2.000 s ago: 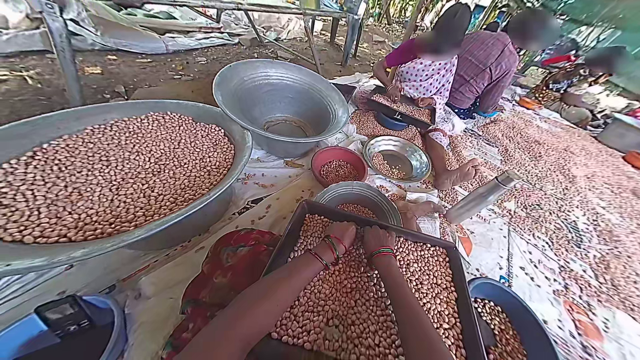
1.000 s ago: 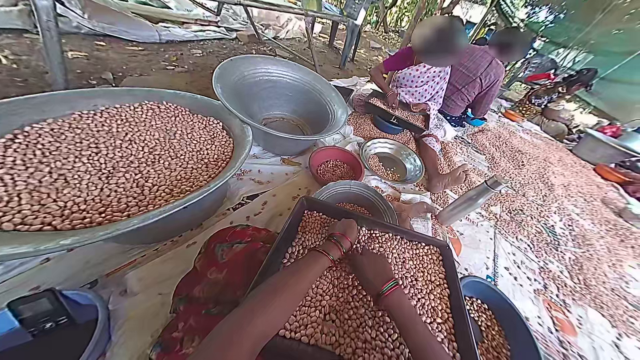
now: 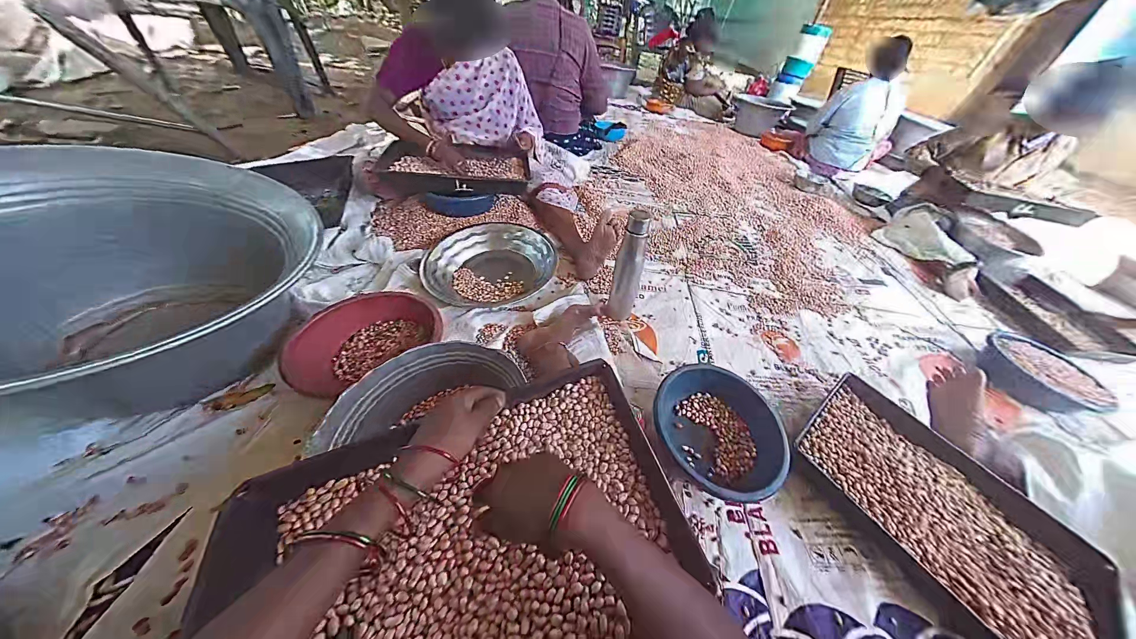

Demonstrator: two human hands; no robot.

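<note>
A dark rectangular tray (image 3: 661,470) full of reddish-brown nuts or seeds (image 3: 479,577) lies in front of me. My left hand (image 3: 453,430) is over the tray's far edge, beside a grey metal basin (image 3: 399,386), its fingers curled; whether it holds anything cannot be told. My right hand (image 3: 528,501) rests on the nuts in the middle of the tray, fingers bent down and partly hidden. Bangles circle both wrists. Some nuts lie in the grey basin, in a red bowl (image 3: 311,342) behind it and in a blue bowl (image 3: 670,417) right of the tray.
A large metal basin (image 3: 177,355) stands at the left. Beyond are a steel bowl (image 3: 435,275), a steel bottle (image 3: 628,266) and a person (image 3: 484,98) with another tray. Spread nuts (image 3: 737,213) cover the sheet. A second full tray (image 3: 976,568) lies right; more people sit farther back.
The view has swung to the right, bringing the second full tray into sight. My left hand has moved to the tray's far edge, apart from my right hand.
</note>
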